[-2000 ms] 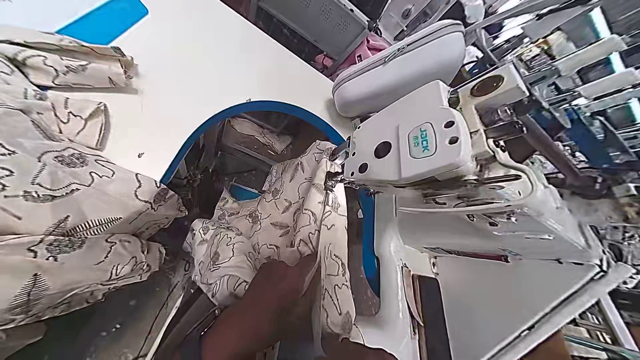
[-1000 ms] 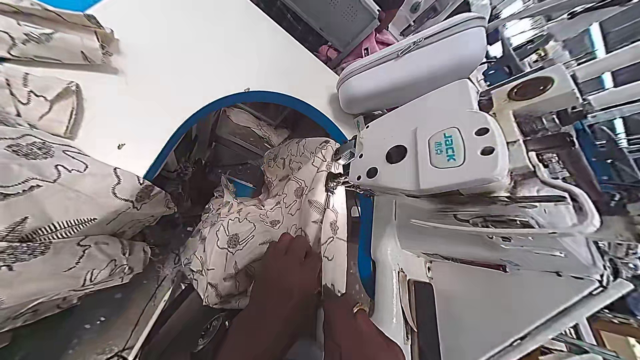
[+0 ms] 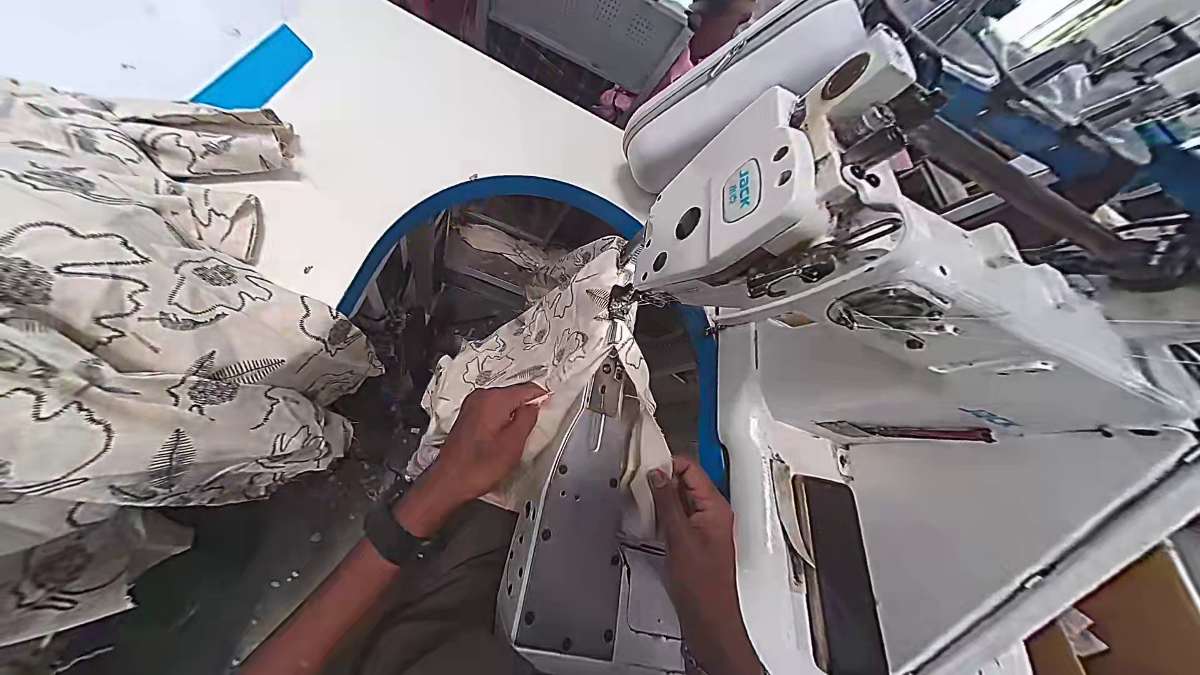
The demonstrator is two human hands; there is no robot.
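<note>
Cream fabric with a black floral print (image 3: pixel 562 328) runs under the needle area of a white Jack sewing machine (image 3: pixel 731 206). My left hand (image 3: pixel 492 436), with a dark band on the wrist, grips the fabric's left part between thumb and fingers. At the fabric's right edge, my right hand (image 3: pixel 694 516) pinches it between thumb and fingers. Between the two hands the machine's narrow grey-topped arm (image 3: pixel 577 525) shows, with a small metal plate (image 3: pixel 607 389) near its tip. The exact spot where the needle meets the cloth is too small to make out.
More printed fabric (image 3: pixel 187 328) lies heaped over the white table (image 3: pixel 394 103) at left. A blue-edged cutout (image 3: pixel 469 190) curves around the sewing area. Behind the machine head lies a pale zipped case (image 3: pixel 750 84). A dark flat object (image 3: pixel 839 572) rests at the machine's right side.
The hands were close together on the fabric one second ago; now they are apart, with the cloth spread to both sides and the machine's grey-topped arm exposed between them.
</note>
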